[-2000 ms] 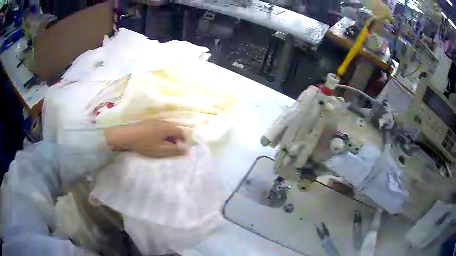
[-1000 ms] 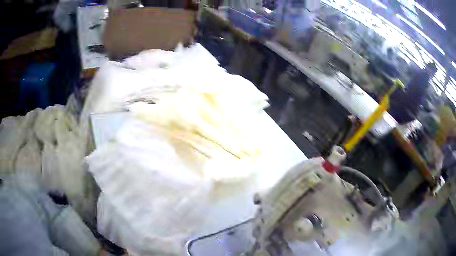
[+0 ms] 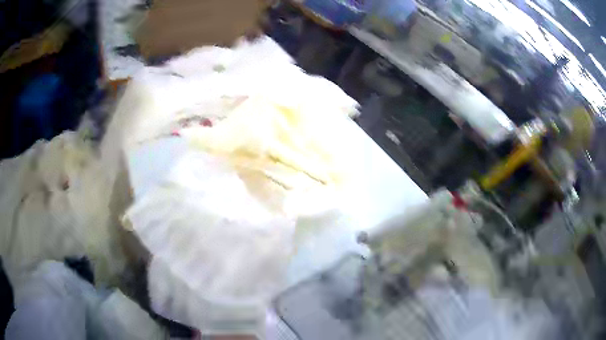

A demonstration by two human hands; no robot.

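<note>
The picture is blurred. A white textured fabric panel [image 3: 212, 246] lies spread over the table's front edge, its lower part hanging down. Smoother cream fabric [image 3: 286, 143] is heaped behind it. The beige sewing machine [image 3: 425, 246] is at the lower right, smeared, with its needle area not readable. A pale blue sleeve [image 3: 60, 309] shows at the lower left. A skin-coloured sliver shows at the bottom edge below the panel, too little to tell its grip or which hand it is. No right hand can be made out.
More cream pieces [image 3: 56, 192] hang in a heap at the left. A brown board [image 3: 199, 26] stands behind the white pile. A yellow bar [image 3: 515, 166] rises behind the machine. A blue object [image 3: 40, 103] is at the far left. Other worktables run across the back.
The hand on the fabric two seconds ago has left it. The view has swung left and up, moving the machine to the lower right. Over the last second, the fabrics have stayed much the same.
</note>
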